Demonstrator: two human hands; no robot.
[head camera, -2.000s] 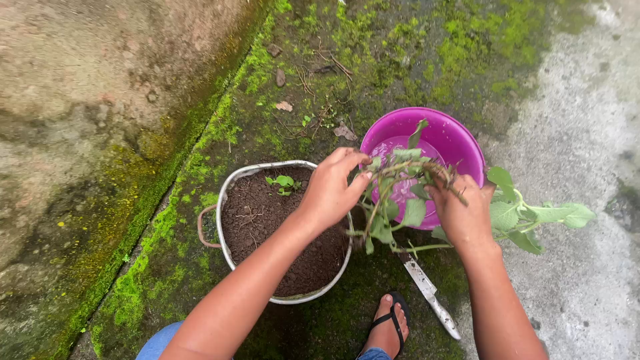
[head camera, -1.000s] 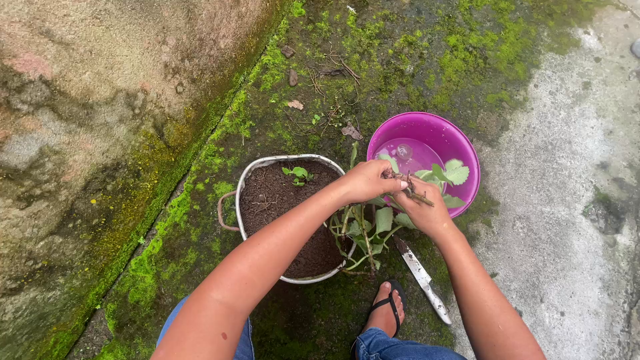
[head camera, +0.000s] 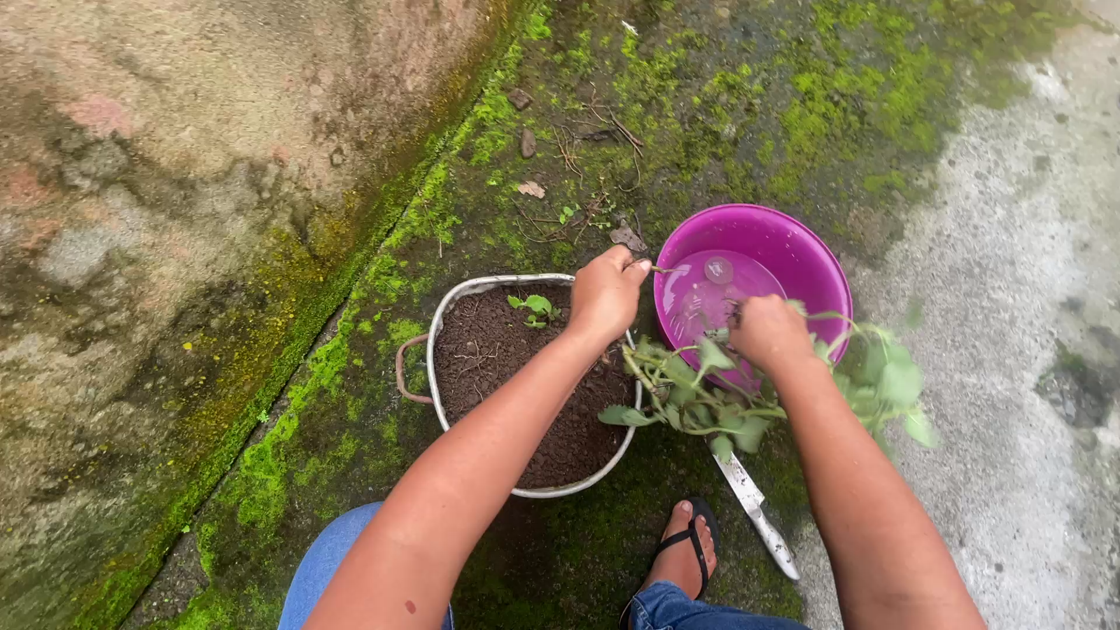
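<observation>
My left hand pinches a short piece of stem between the right rim of the soil pot and the purple bowl. Over the bowl's near side, my right hand is closed on a bunch of leafy plant cuttings, whose leaves spread below and to the right, partly blurred. The magenta plastic bowl holds shallow water. Dark soil fills an oval metal pot, where a small green seedling stands near the far rim. My left forearm hides part of the soil.
A knife lies on the mossy ground below the cuttings, its blade partly covered by leaves. My sandaled foot is beside it. A stained stone or concrete surface rises at left. Dry roots and small stones lie beyond the pot.
My hands, together over the bowl's near left edge one second ago, are now apart. The right has moved right with the cuttings, while the left holds a short stem piece.
</observation>
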